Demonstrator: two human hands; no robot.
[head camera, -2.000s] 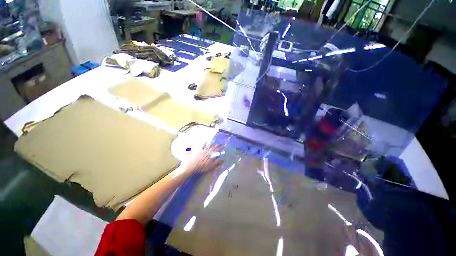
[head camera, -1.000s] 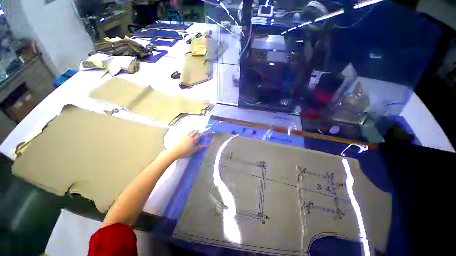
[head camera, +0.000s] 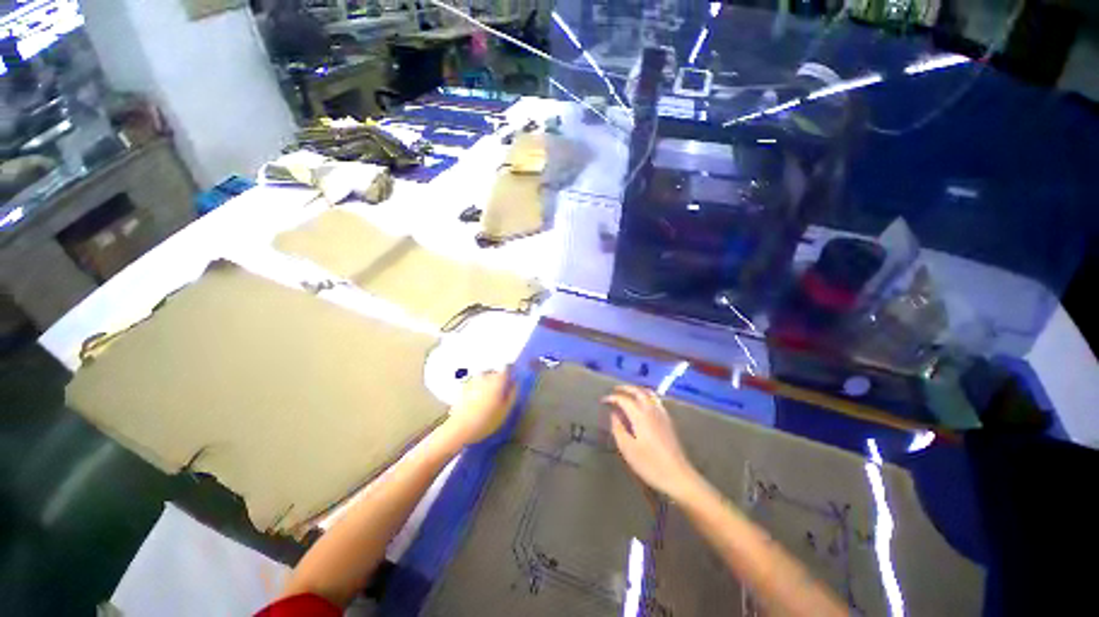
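The blue-tinted sewing template lies in front of me. A khaki fabric panel with dark drawn lines and slots shows on it. Its clear cover sheet stands raised at the back and reflects lamps. A brown-orange hinge strip runs along the template's far edge. My left hand is at the template's upper left edge, fingers curled; what is under them is hidden. My right hand is on or just over the panel's upper part, fingers bent and slightly apart, with nothing visible in it.
A large khaki stack lies left of the template. Folded khaki pieces and a smaller pile lie on the white table. The machine and a red item show behind the raised cover. White sheets are low at left.
My right hand has come into view over the panel. My left hand has gone from spread to curled at the template's edge. The view has tilted back up since one second ago.
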